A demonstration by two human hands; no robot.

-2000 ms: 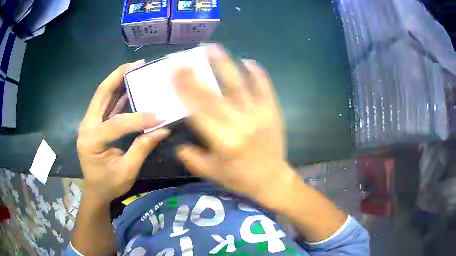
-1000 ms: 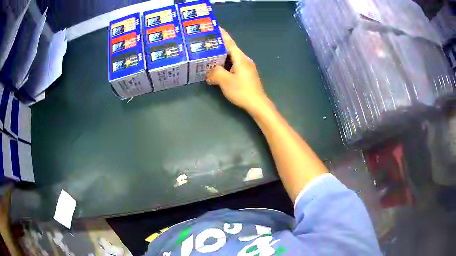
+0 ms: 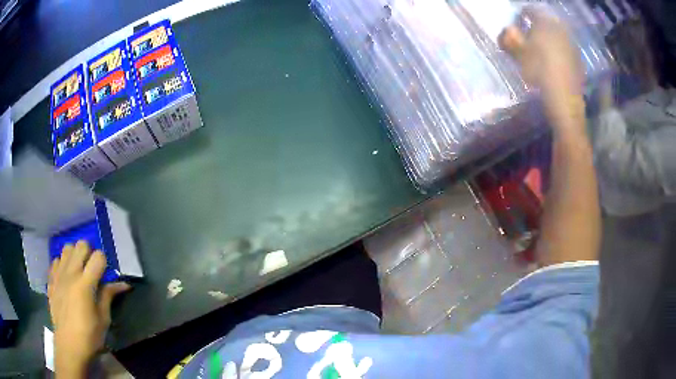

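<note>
My left hand is at the lower left, its fingers on an open blue carton with white flaps sticking out; a blurred pale flap rises behind it. The fingertips reach over the blue inside; the thumb is at its near edge. My right hand is blurred, over the top of the clear plastic stack at the upper right; whether it grips a piece cannot be told. Finished blue cartons with red and coloured pictures stand side by side in a row at the upper left.
The dark-green bench top has a pale strip along its far side. Small white scraps lie near its front edge. A red object and more clear plastic are below the bench at the right.
My right hand has left the finished cartons and moved right to the plastic stack. My left hand has come into view at an open carton. The view has turned to the right.
</note>
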